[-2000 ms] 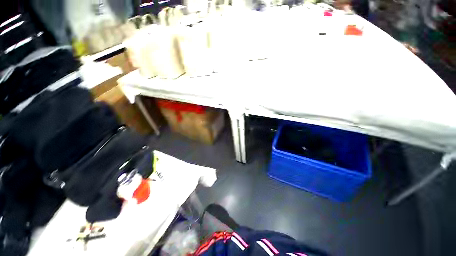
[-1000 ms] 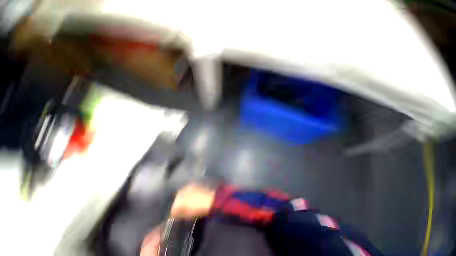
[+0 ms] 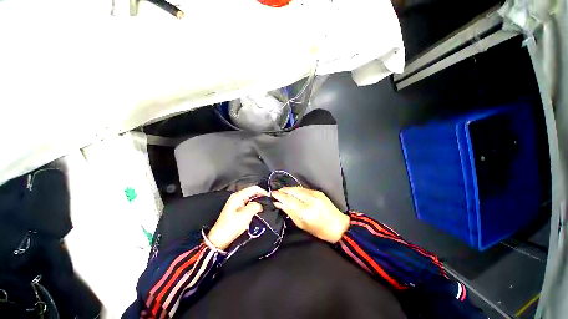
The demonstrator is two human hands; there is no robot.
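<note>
A black fabric bag with a thin silver-white zipper line (image 3: 278, 240) lies on my lap, over the dark grey apron (image 3: 299, 152). The zipper line curls in loops around my fingers. My left hand (image 3: 235, 219) pinches the bag's zip edge from the left. My right hand (image 3: 309, 210) holds the same edge from the right, with the fingertips of both hands almost touching. The black bag and the black clothing blend, so the bag's outline is hard to tell. Any needle is too small to see.
A white-covered table (image 3: 168, 56) spans the top left, with a black pen (image 3: 165, 7) and a red-orange thing at its upper edge. A clear plastic bag (image 3: 260, 112) hangs below the table edge. Black bags (image 3: 37, 249) lie at left. A blue crate (image 3: 439, 180) stands on the floor at right.
The view has swung down and left to my lap. Both hands now show together at the zip; one second ago they were blurred at the bottom edge.
</note>
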